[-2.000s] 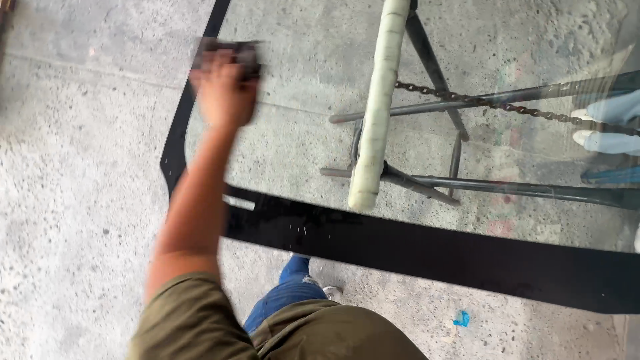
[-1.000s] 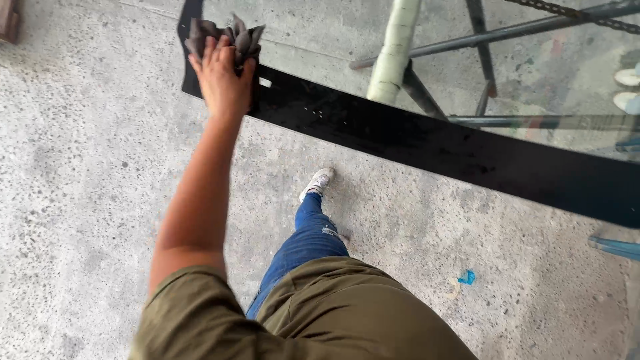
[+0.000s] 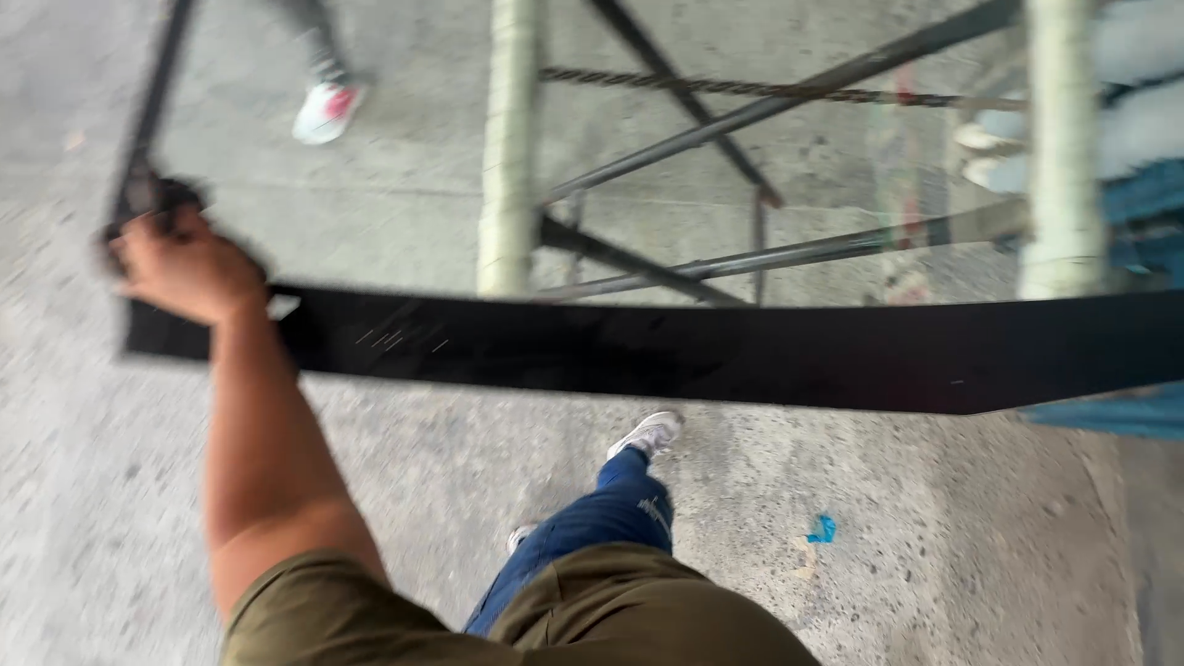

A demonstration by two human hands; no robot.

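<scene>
A large sheet of clear glass with a wide black border point(image 3: 647, 347), which looks like a vehicle windshield, lies across a metal stand with pale wrapped bars. My left hand point(image 3: 190, 264) is at the glass's left corner, on the black border, closed over a dark crumpled cloth point(image 3: 176, 203). Motion blurs the hand and the cloth. Short pale marks show on the border to the right of the hand. My right hand is out of view.
The stand has two pale wrapped bars point(image 3: 509, 157), dark metal tubes point(image 3: 786, 106) and a rusty chain point(image 3: 684, 83). Beyond the glass, another person's shoe point(image 3: 328, 111) is on the concrete floor. Other legs show at right through the glass. A blue scrap point(image 3: 821, 529) lies on the floor.
My left hand, with the cloth, went from the left side edge down to the corner region and is still there. Another person's leg has come into view. The view has shifted.
</scene>
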